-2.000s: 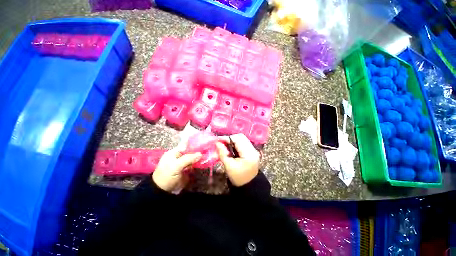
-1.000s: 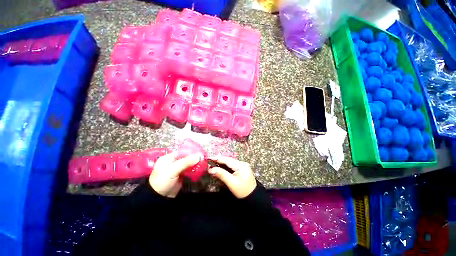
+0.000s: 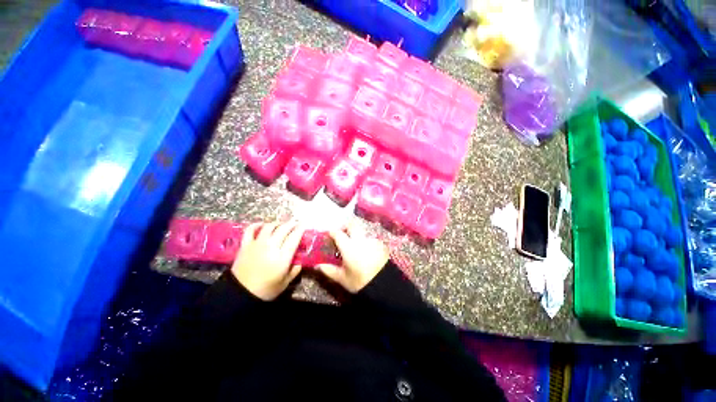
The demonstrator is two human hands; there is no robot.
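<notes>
A straight row of pink cubes [image 3: 199, 239] lies along the bench's front edge. My left hand [image 3: 268, 257] lies over the row with its fingers on the cubes. My right hand [image 3: 355, 257] holds the pink cube [image 3: 317, 248] at the row's right end between thumb and fingers. A small dark thing shows at my right hand; most of it is hidden. A large layered stack of pink cubes [image 3: 400, 118] with round holes lies beyond my hands. A white paper slip [image 3: 323, 210] lies between the stack and my hands.
A large blue tray [image 3: 102, 188] with one pink row stands at left. At right are a smartphone [image 3: 534, 221] on crumpled paper [image 3: 547, 279] and a green crate [image 3: 587, 228] of blue balls [image 3: 634, 228]. Purple and yellow bags [image 3: 527, 102] lie behind.
The pink cube between my hands is now down at the row's right end. My left hand has moved onto the row. The camera view has shifted.
</notes>
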